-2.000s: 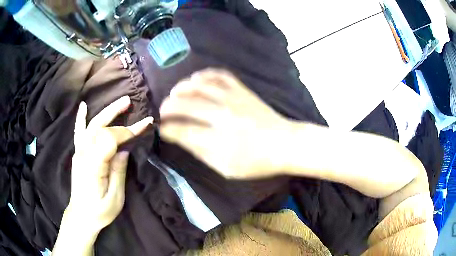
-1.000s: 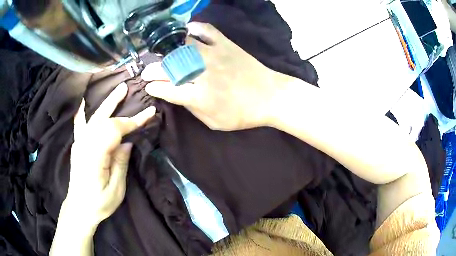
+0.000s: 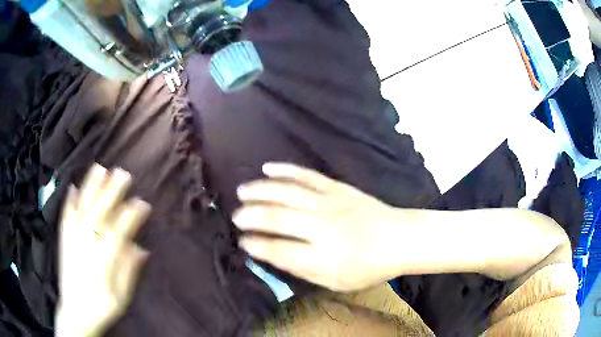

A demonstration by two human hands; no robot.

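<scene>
The smooth dark brown panel lies right of the seam edge, which runs down from the presser foot. The gathered piece lies left of the seam. My right hand lies over the lower part of the smooth panel, fingers slightly spread and pointing at the seam. My left hand, a little blurred, is over the gathered piece at lower left, fingers apart. Neither hand visibly pinches fabric. The sewing machine head is cut off at the top, with a grey-blue ribbed knob beside the foot.
The pale table shows at upper right, with a pale box holding a black rectangle and an orange item. A dark cut-piece pile lies at lower right, near a blue crate. Orange-tan garment shows at the bottom.
My right hand has moved from beside the presser foot down and back over the panel. My left hand has moved down and left, away from the seam. The pale strip between the fabrics is more covered.
</scene>
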